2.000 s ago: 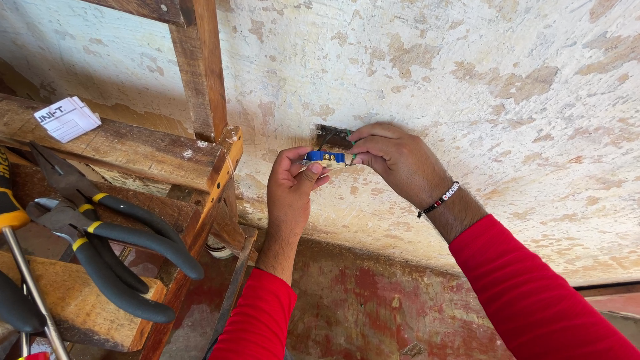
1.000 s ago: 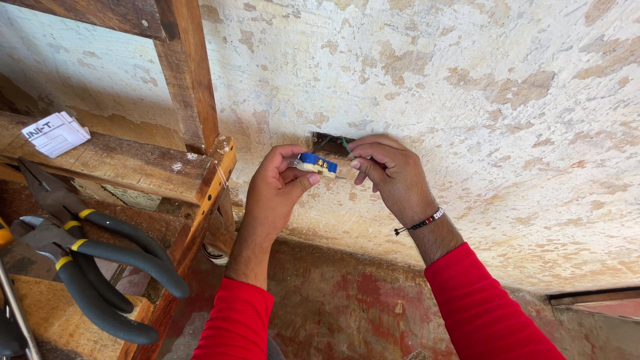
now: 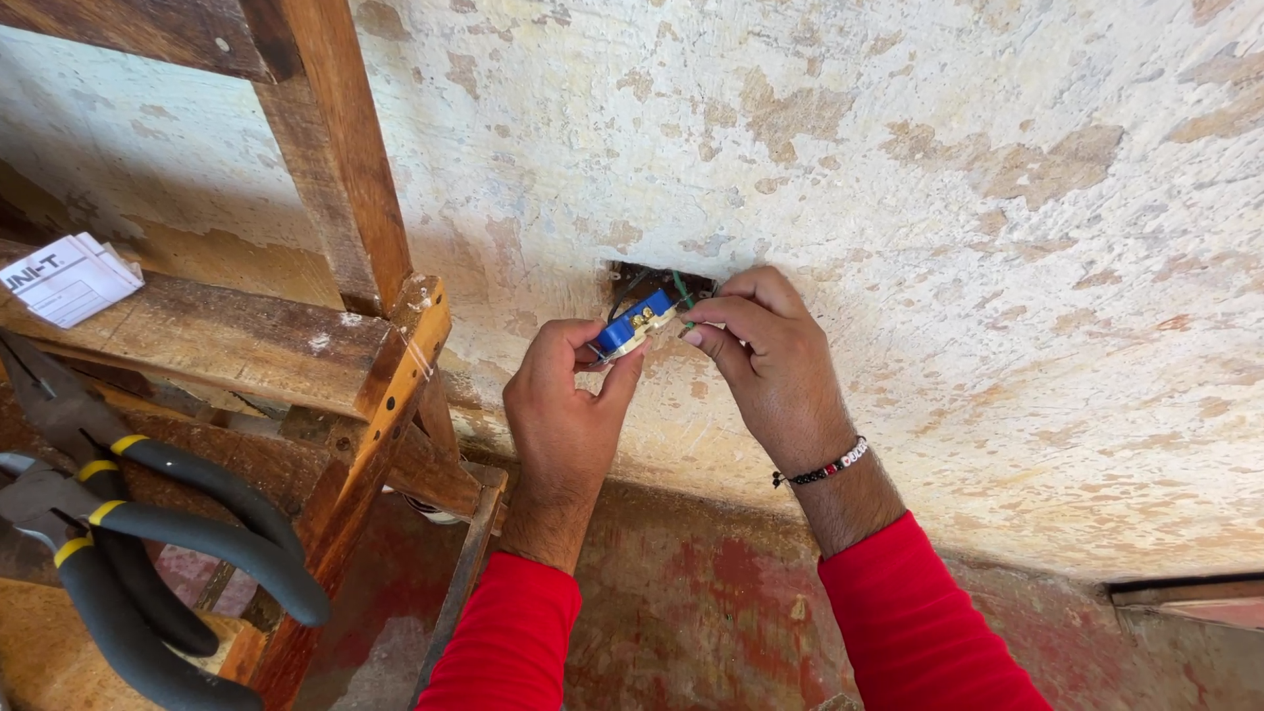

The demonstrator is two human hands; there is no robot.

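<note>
A blue and cream electrical outlet with brass screws is pinched between the thumb and fingers of my left hand. It is tilted, its right end higher, just in front of a rectangular hole in the wall. A dark wire runs from the hole behind the outlet. My right hand pinches a green wire that comes out of the hole, close to the outlet's right end. Whether the wire's tip touches the outlet cannot be told.
A wooden frame stands against the peeling wall at the left. On its rails lie folded white paper and pliers with grey-and-yellow handles. The worn reddish floor meets the wall below my hands.
The outlet in my left hand has tilted, its right end now raised. The green wire shows more plainly between my right fingers than two seconds ago.
</note>
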